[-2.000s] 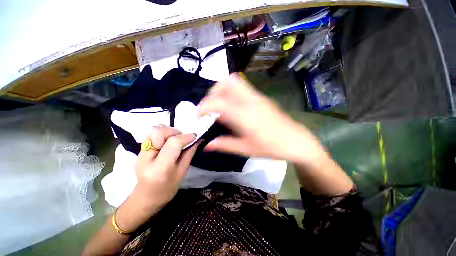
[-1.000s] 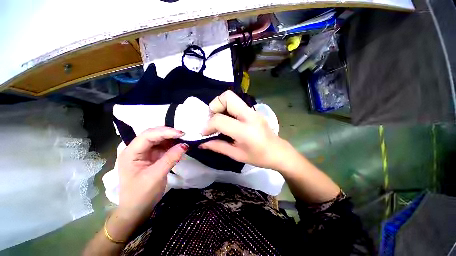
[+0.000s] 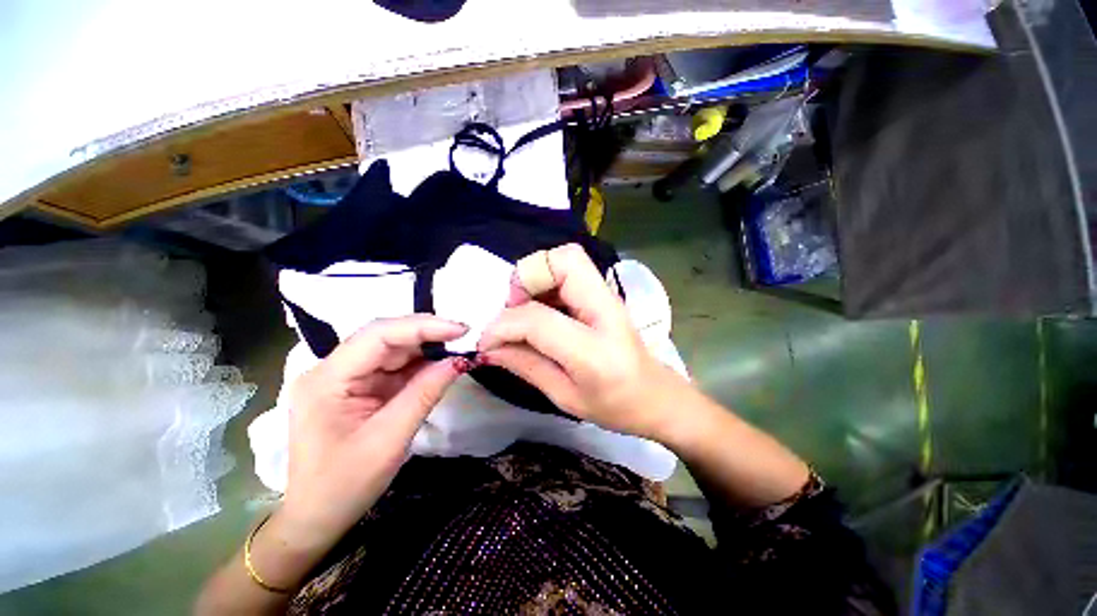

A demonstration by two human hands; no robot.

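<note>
A black garment [image 3: 481,219] lies across my lap on a white cloth [image 3: 529,436], with thin black straps looped at its top. A rounded white cup lining [image 3: 469,286] shows inside it, beside a narrow dark band. My left hand [image 3: 383,403] pinches the garment's dark edge at the bottom of the cup between thumb and index finger. My right hand [image 3: 571,337] pinches the same edge right beside it, fingertips nearly touching. A needle or thread cannot be made out.
A white-topped table [image 3: 301,54] with a wooden drawer [image 3: 205,169] curves across the top. Lace-edged white fabric [image 3: 108,409] hangs at left. A grey fabric bin [image 3: 956,181] stands at right, near a blue container [image 3: 788,235] with clear plastic. Another grey and blue bin [image 3: 1017,554] is at lower right.
My right hand, blurred and lifted off to the right two seconds ago, has come back to the cup's edge beside my left fingertips. My left hand has shifted from a curled hold to a thumb-and-finger pinch.
</note>
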